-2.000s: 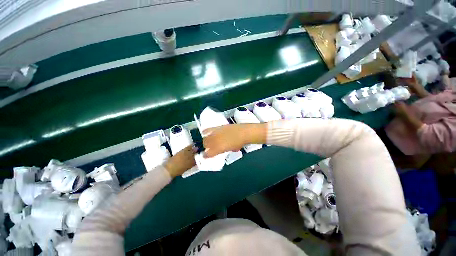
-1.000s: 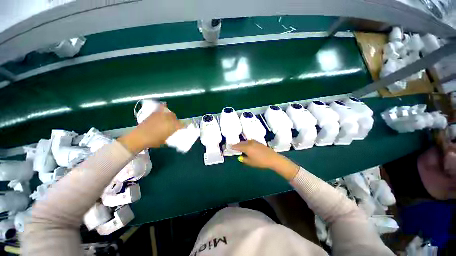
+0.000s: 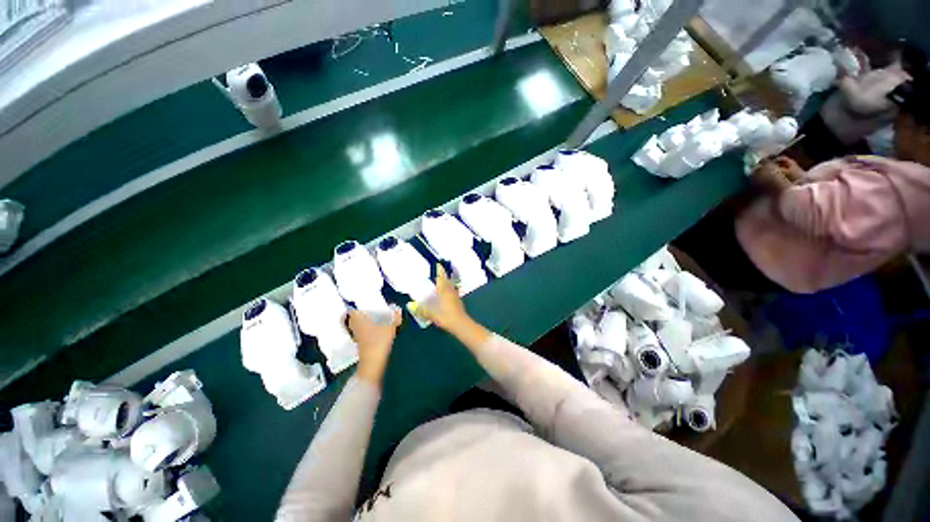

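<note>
White security cameras stand in a slanting row on the green bench beside the belt edge, dark lenses towards the belt; the leftmost camera (image 3: 270, 342) is nearest the loose pile. My left hand (image 3: 373, 345) holds the base end of the third camera from the left (image 3: 359, 273). My right hand (image 3: 446, 309), with a yellow spot at a fingertip, is at the base end of the neighbouring camera (image 3: 406, 267), thumb and finger around it. The fingers partly hide both bases. No sticker can be made out.
A jumbled camera pile (image 3: 97, 459) lies at the bench's left end. More cameras are heaped below the bench (image 3: 653, 342). One camera (image 3: 253, 94) stands beyond the belt (image 3: 408, 153). A brown carton (image 3: 581, 56), a pink-clothed person (image 3: 831, 219) and a blue bin (image 3: 831, 316) are at right.
My left hand has come from the left, where it held a camera, to the row. Another camera now stands at the row's left end. My right hand is still at the row; the view has turned.
</note>
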